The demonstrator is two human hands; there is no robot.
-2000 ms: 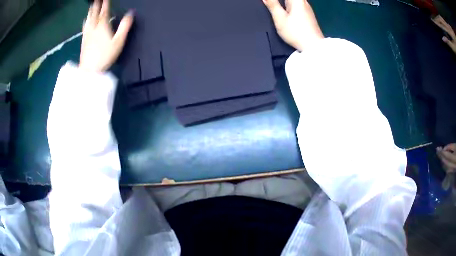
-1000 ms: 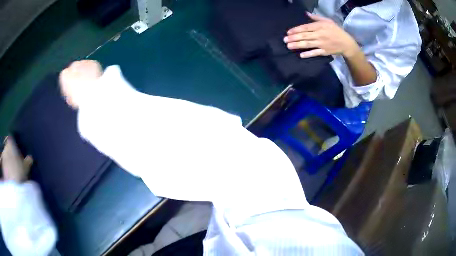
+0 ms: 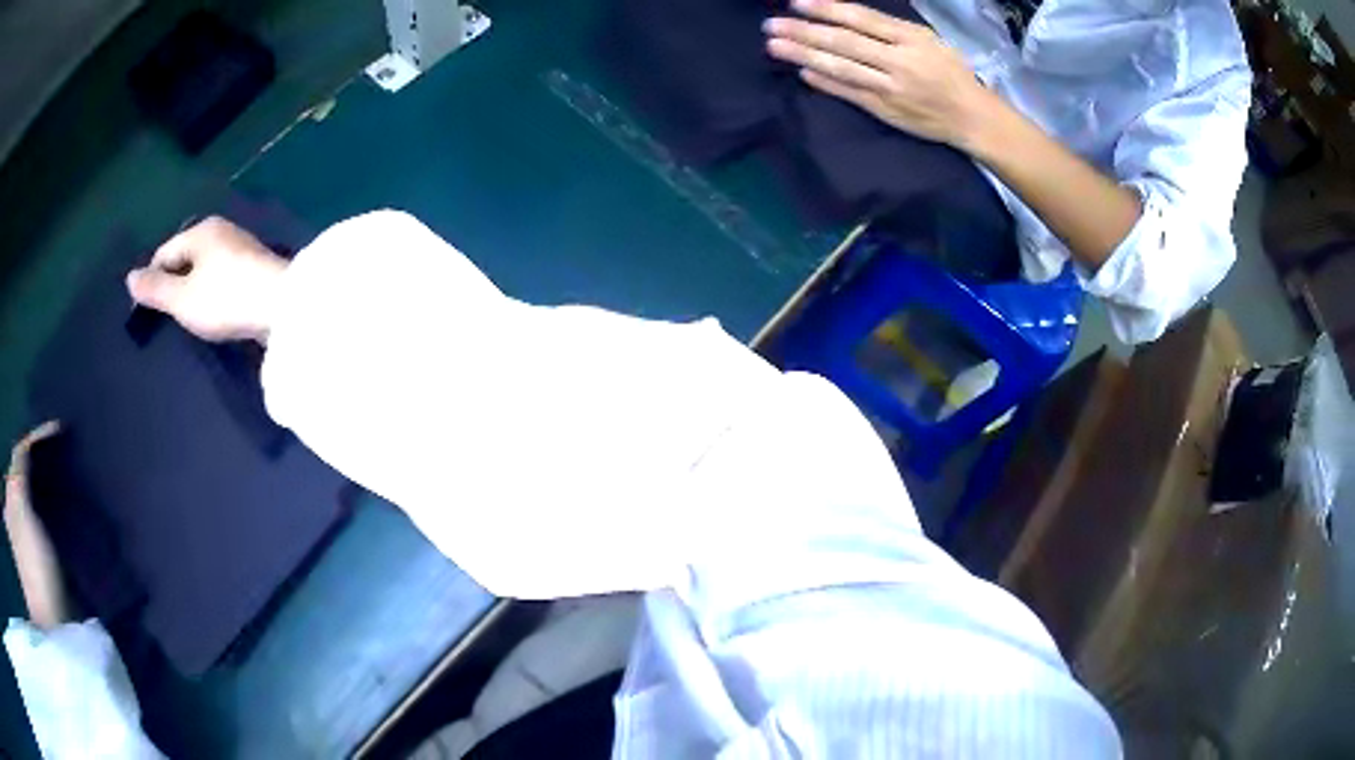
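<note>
A dark die-cut blank (image 3: 179, 460) lies at the left of the view on the dark green tabletop (image 3: 431, 164), apparently over other blanks. My right hand (image 3: 208, 279) is at its upper edge, with thumb and fingertips pinched together on a small dark tab (image 3: 144, 322). My left hand (image 3: 33, 505) is at the far left beside the blank's left edge, partly cut off by dark card and the picture's rim. Its fingers look extended, and whether it holds the card cannot be made out.
A neighbour's hand (image 3: 877, 67) rests on dark blanks (image 3: 892, 186) at top right. A blue plastic stool (image 3: 966, 349) and brown cartons (image 3: 1144, 490) stand at right. A pale metal post (image 3: 424, 30) rises at top, and a dark folded box (image 3: 201, 74) sits on the far strip.
Since a second ago my right hand has moved slightly left and down, now pinching a tab. Two seconds ago the view faced the blank, with both hands spread on it. The neighbour's hand has shifted up-left.
</note>
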